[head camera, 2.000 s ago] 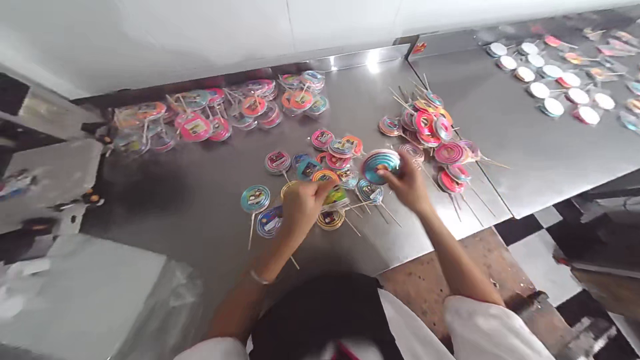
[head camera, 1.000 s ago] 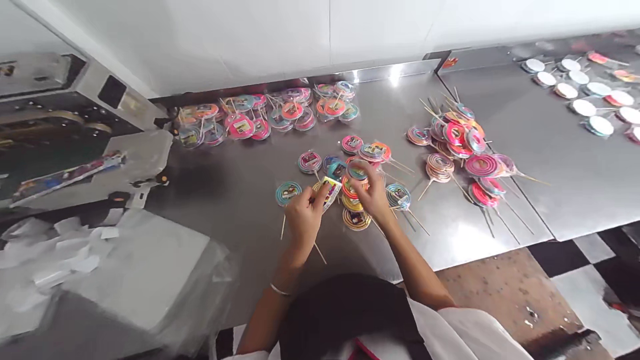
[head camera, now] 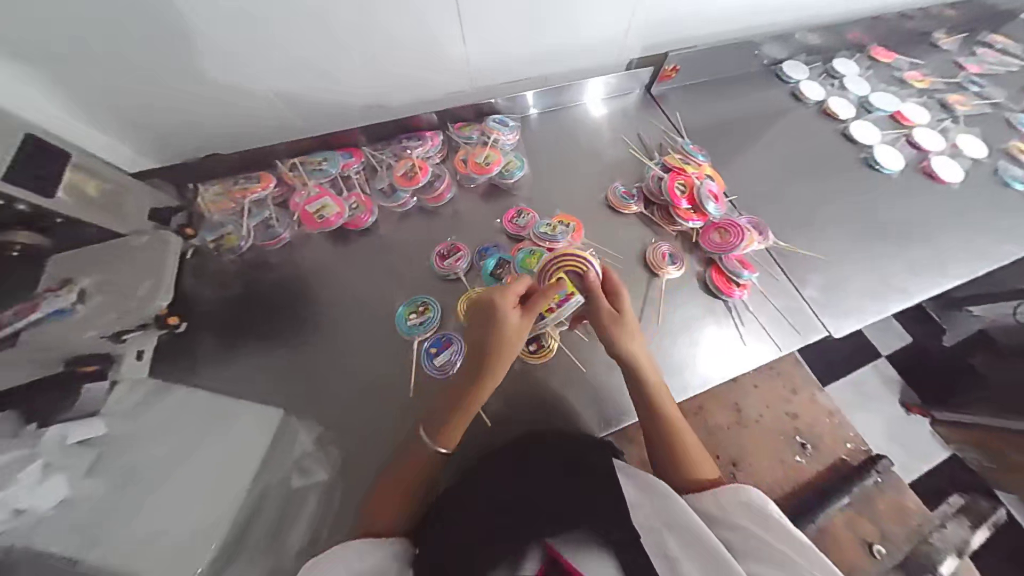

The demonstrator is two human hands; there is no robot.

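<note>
A purple-and-yellow spiral lollipop (head camera: 570,262) is held between my hands above the steel table. My left hand (head camera: 504,314) pinches a bright printed label (head camera: 562,300) against its lower face. My right hand (head camera: 612,308) grips the lollipop's right edge. Beneath and around them lie several wrapped lollipops with labels, among them a teal one (head camera: 418,317) and a blue-purple one (head camera: 442,354) left of my left hand, and a pink one (head camera: 451,258) farther up. Whether the label is stuck down is hard to tell.
Bunches of wrapped lollipops (head camera: 322,208) line the wall. A pile of lollipops (head camera: 694,192) lies right of my hands, with a single pale one (head camera: 665,260) beside it. White-backed round lollipops (head camera: 863,132) are spread on the right table. A machine (head camera: 72,184) and a plastic-covered surface (head camera: 172,456) are at left.
My right hand has come away from the labelled lollipops and now holds the purple-and-yellow lollipop up against my left hand. The blue-and-white lollipop held two seconds ago is no longer in my right hand.
</note>
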